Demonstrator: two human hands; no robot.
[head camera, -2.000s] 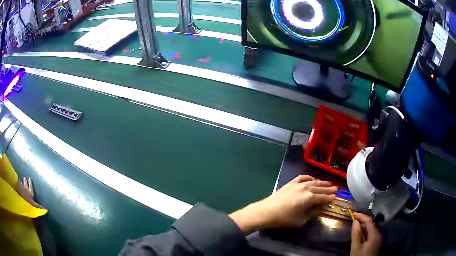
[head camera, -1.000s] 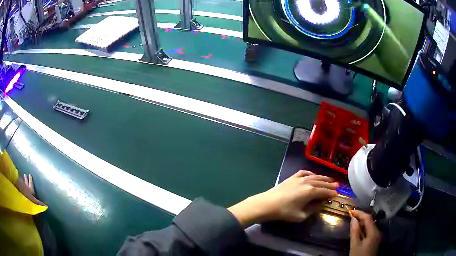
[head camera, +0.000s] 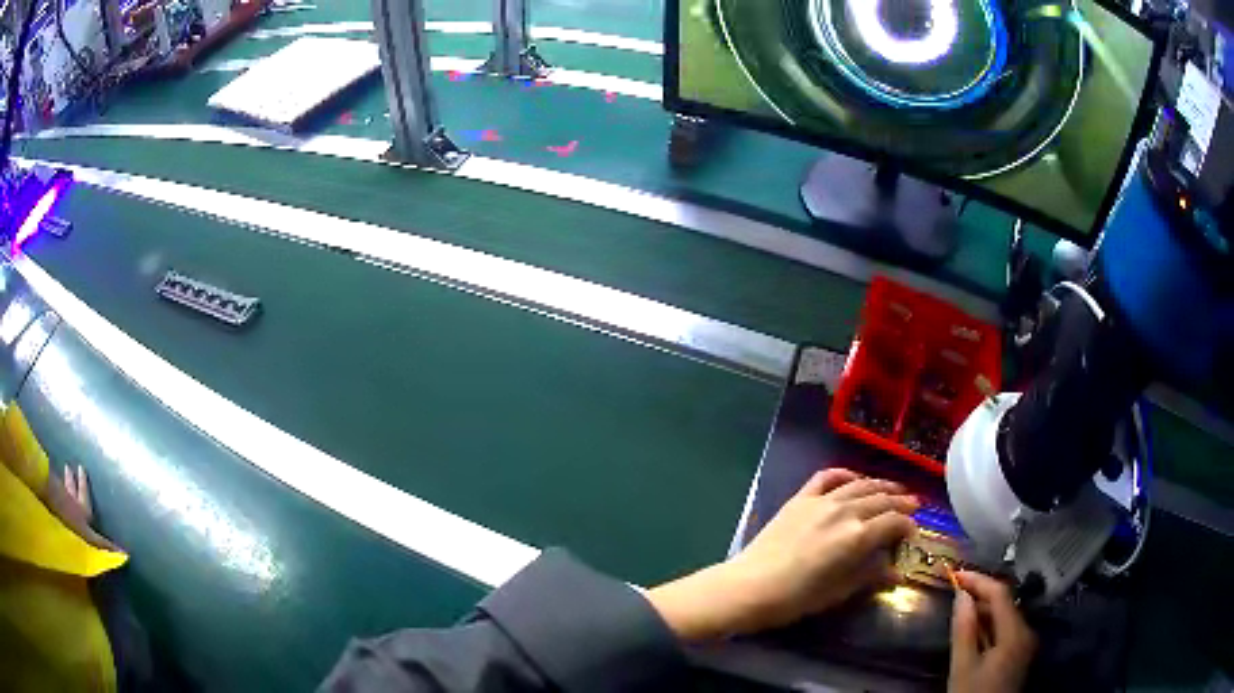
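A bar housing (head camera: 930, 562), lit gold, lies on the dark base plate (head camera: 798, 467) under the microscope (head camera: 985, 467). My left hand (head camera: 846, 542) is over its left end, fingers on it; the fingertips' grip is partly hidden. My right hand (head camera: 991, 626) holds a thin orange-tipped stick (head camera: 955, 578) like a pen, its tip at the bar near the right end. The monitor (head camera: 920, 95) shows large concentric rings around a bright white ring.
A red divided bin (head camera: 918, 372) with small dark pieces stands behind the plate. Another bar housing (head camera: 207, 298) lies on the green belt at left. A person's hand (head camera: 76, 490) and yellow sleeve show at the left edge. Pale rails and metal posts (head camera: 406, 81) stand farther back.
The bar and my left hand have shifted slightly right. The rings on the monitor have moved right, and the blurred rod seen there a second ago has gone. The belt's bar has moved right.
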